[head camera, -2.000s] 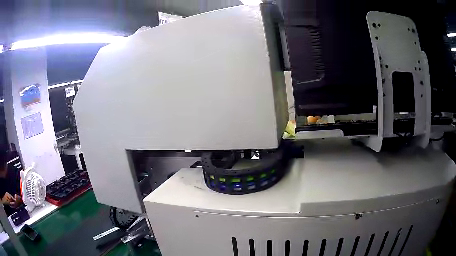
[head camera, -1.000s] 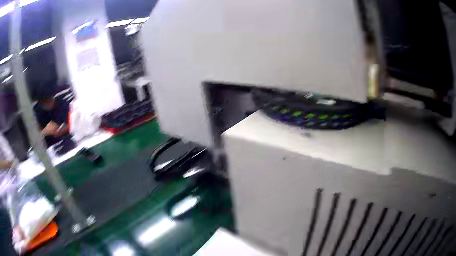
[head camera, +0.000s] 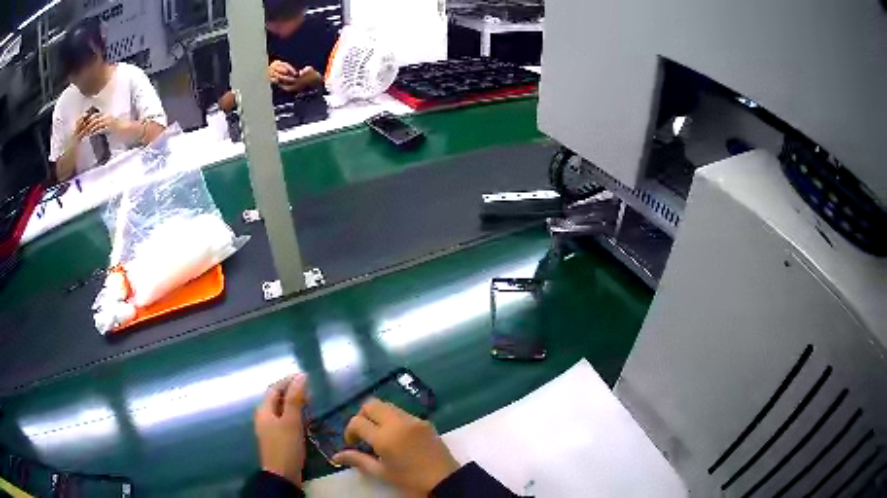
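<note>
A thin black phone middle frame (head camera: 416, 385) lies slanted over the green bench, its far end with small shiny details pointing right. My left hand (head camera: 282, 430) holds its left side near the corner. My right hand (head camera: 397, 445) is bent over its near end, thumb and forefinger close together at the frame; whether they pinch the frame or a small part is hidden. A second middle frame (head camera: 518, 352) lies flat farther right. More dark frames (head camera: 92, 484) lie at the bottom left, cut off by the edge.
A white sheet (head camera: 569, 443) lies under my right forearm. An off-white machine (head camera: 739, 321) stands at right. Beyond are a dark belt (head camera: 389, 226), metal upright (head camera: 261, 146), silver bar (head camera: 520, 196), orange tray (head camera: 185, 298) with a plastic bag, black trays (head camera: 467, 80) and two seated people.
The view has swung left and down from the machine to the bench. Both my hands and the frames have come into view; the machine now sits at the right.
</note>
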